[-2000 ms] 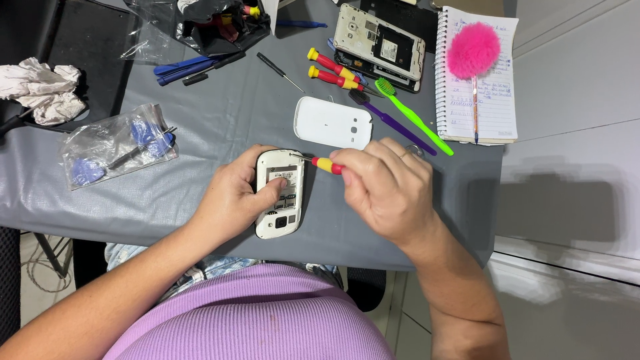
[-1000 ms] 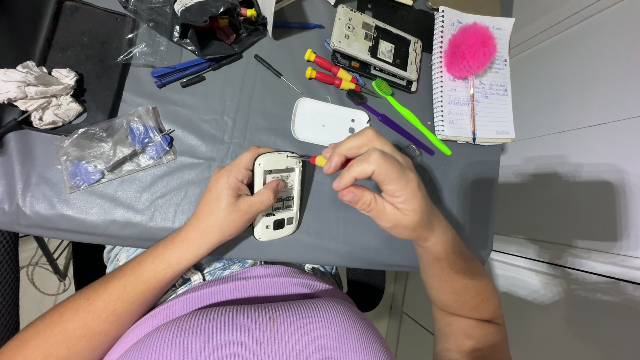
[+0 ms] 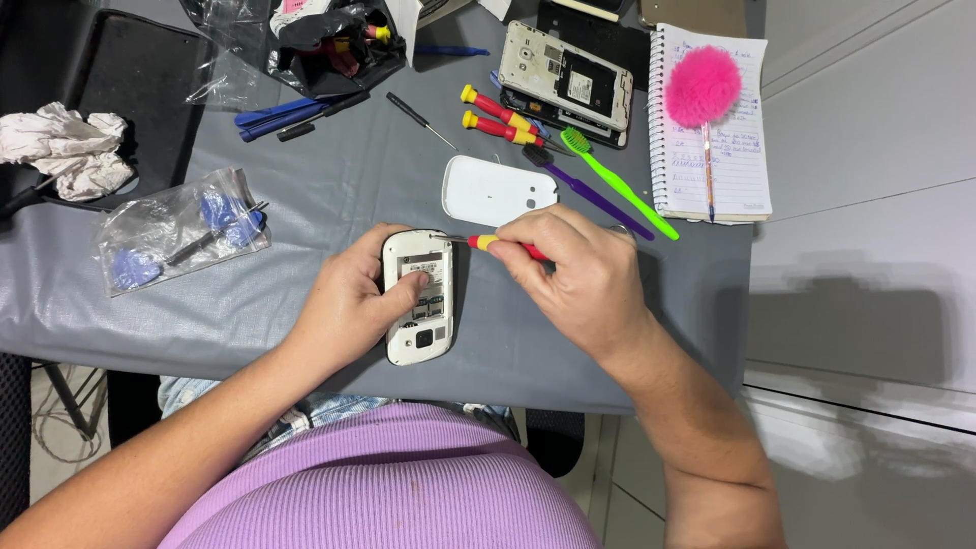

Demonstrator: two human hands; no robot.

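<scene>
My left hand [image 3: 354,301] holds a white mobile phone [image 3: 396,332] near the table's front edge, its back cover off and its battery bay in view, with my thumb across the bay. In my right hand [image 3: 579,274] is a small screwdriver with a red and yellow handle [image 3: 485,242]. Its shaft points left, and the tip is at a corner of the phone's far end. Whether the tip sits in a screw is too small to tell. Beyond my right hand lies a white phone back cover [image 3: 492,191].
Behind the cover lie precision screwdrivers [image 3: 499,128], a purple toothbrush [image 3: 598,200], a green toothbrush [image 3: 621,185] and an opened phone [image 3: 564,76]. A spiral notebook [image 3: 713,175] is at right. At left are a plastic bag of blue tools [image 3: 183,232], crumpled paper [image 3: 65,149] and blue pry tools [image 3: 282,114].
The fingers of my right hand have shifted around the screwdriver's handle, while its tip stays at the phone's far end. My left hand and the phone have hardly moved.
</scene>
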